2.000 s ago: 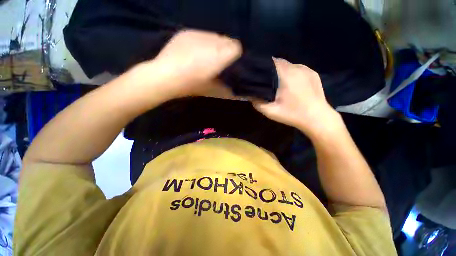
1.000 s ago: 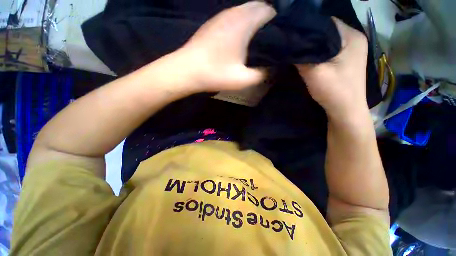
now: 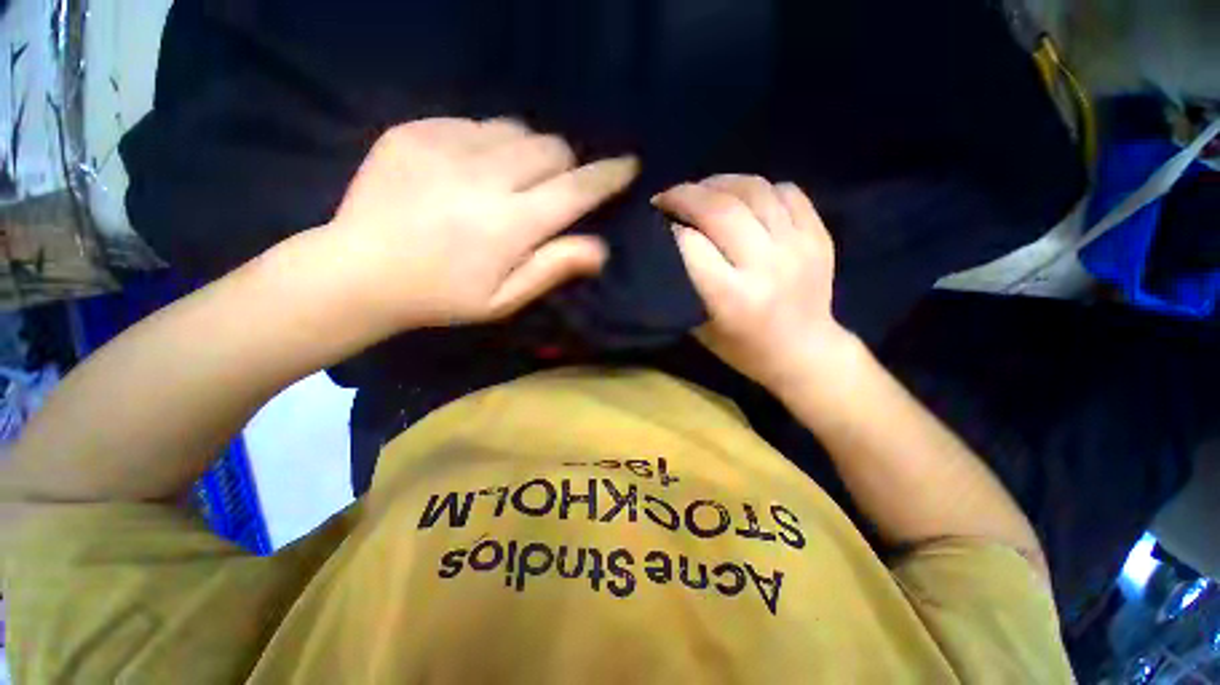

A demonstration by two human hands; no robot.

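Observation:
The black garment piece (image 3: 602, 67) is spread wide over the table and hangs down to my lap. My left hand (image 3: 468, 221) lies over the cloth left of centre, thumb and forefinger apart. My right hand (image 3: 756, 261) is on the cloth just right of it, fingers curled and thumb near the forefinger. The two hands' fingertips are close but not touching. Whether cloth is pinched in the right fingers cannot be told.
The yellow-orange scissors handle (image 3: 1070, 101) shows at the cloth's right edge. A blue bin (image 3: 1144, 234) and a pale tape strip (image 3: 1151, 187) are at the right table edge. A blue crate (image 3: 237, 495) is low at left. Plastic-wrapped material (image 3: 54, 161) is at upper left.
The bunched cloth held up between both hands is now spread out flat and wide. The pale label-like patch under my hands is out of sight. My left hand has loosened.

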